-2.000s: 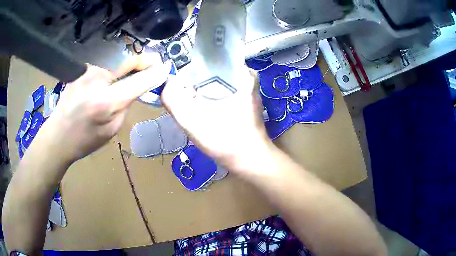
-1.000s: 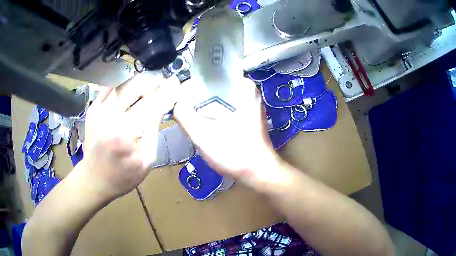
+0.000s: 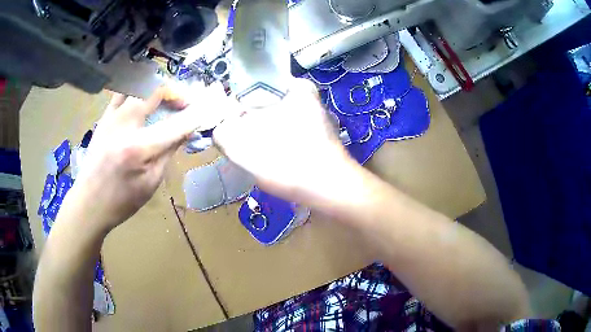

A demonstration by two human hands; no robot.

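A small pale workpiece [image 3: 198, 144], washed out by glare, is under the needle area between my hands. My left hand [image 3: 139, 146] has its bent fingers on the left side of it. My right hand [image 3: 285, 139] grips its right side, below the metallic cover plate [image 3: 259, 55] with a dark chevron. Both sets of fingertips are overexposed, and the presser foot [image 3: 221, 67] is only partly seen. Grey panels [image 3: 206, 187] and a blue panel with a key ring [image 3: 275, 217] lie on the table in front of my hands.
More blue panels with key rings [image 3: 407, 115] lie overlapping right of my right hand. Small printed blue panels [image 3: 61, 188] are heaped at the far left of the tan table [image 3: 382, 214]. Red-handled snips [image 3: 453, 61] lie on the white machine base. Blue cloth [image 3: 538, 188] hangs at right.
My left hand has moved up and slightly left relative to the table, and its fingers have spread a little. My right hand stays beside the cover plate. The camera view has shifted.
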